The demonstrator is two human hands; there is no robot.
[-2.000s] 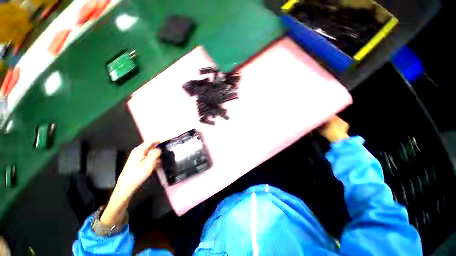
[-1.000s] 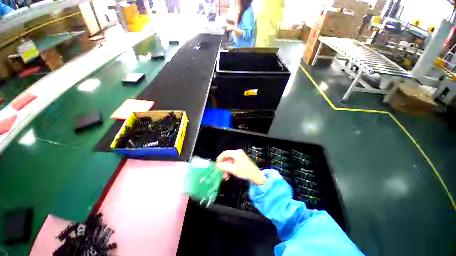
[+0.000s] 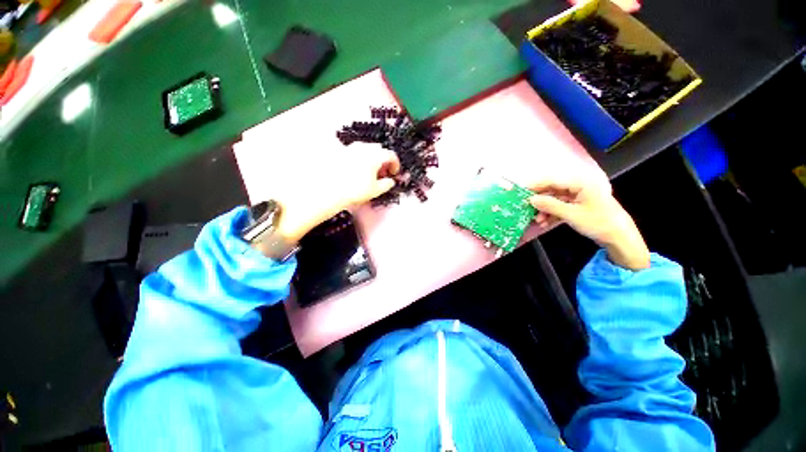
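Observation:
My right hand (image 3: 579, 214) holds a green printed circuit board (image 3: 495, 212) by its right edge, above the right part of the pink mat (image 3: 424, 274). My left hand (image 3: 340, 187) reaches over the mat, its fingertips at the loose heap of port bezels (image 3: 411, 146), small black toothed strips. Whether the fingers pinch a strip cannot be told. An open black bottom housing (image 3: 334, 265), shiny inside, lies on the mat's lower left, partly hidden under my left wrist and sleeve.
A blue and yellow parts box (image 3: 574, 97) full of black strips stands at upper right. Board-in-case units (image 3: 190, 101) and a closed housing (image 3: 301, 55) sit on the green belt. Spare housings (image 3: 113, 231) lie left of the mat. The black board tray (image 3: 720, 353) is at lower right.
The view has swung back to the mat. My right hand has brought the board from the tray side over the mat. My left hand has left the housing's edge for the strip heap.

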